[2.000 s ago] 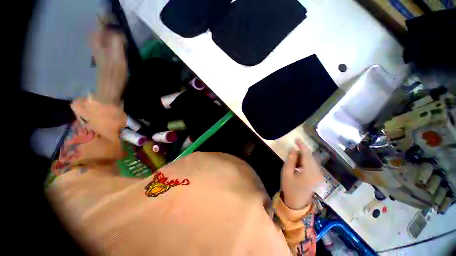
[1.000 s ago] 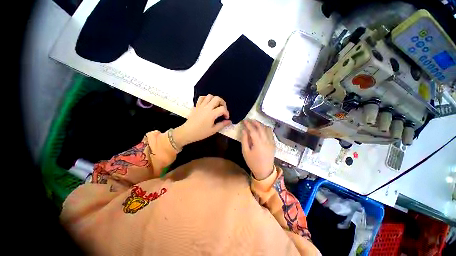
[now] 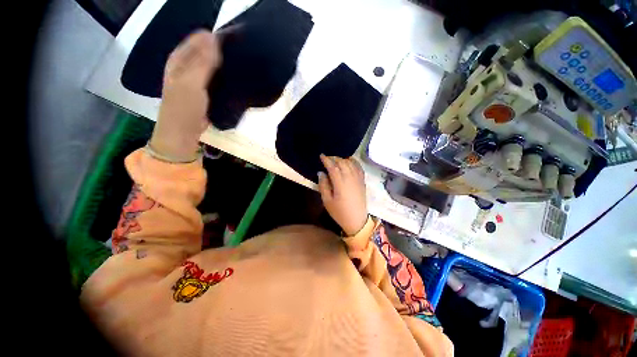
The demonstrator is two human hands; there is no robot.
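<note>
Black cut panels lie on the white table. One panel (image 3: 328, 118) lies just left of the machine's pale side plate, and my right hand (image 3: 343, 192) rests its fingertips on its near rounded end. My left hand (image 3: 192, 77), blurred, is over the left stacks. Its fingertips are at the edge of the middle black panel (image 3: 262, 59), whose near edge is bent and drawn towards the table's front. The left black panel (image 3: 157, 52) lies partly behind this hand. Whether my left fingers grip the cloth is hard to tell.
The overlock machine (image 3: 489, 125) stands at the right, with its side plate (image 3: 405, 115) and control panel (image 3: 587, 66). A green basket (image 3: 94, 202) is below left, and a blue basket (image 3: 534, 300) and red basket (image 3: 554, 337) are below right. A dark cord (image 3: 580, 233) crosses the table.
My left hand has moved from the near panel up and left to the stacks. The middle panel's near edge has shifted and bent. My right hand has moved slightly left onto the near panel.
</note>
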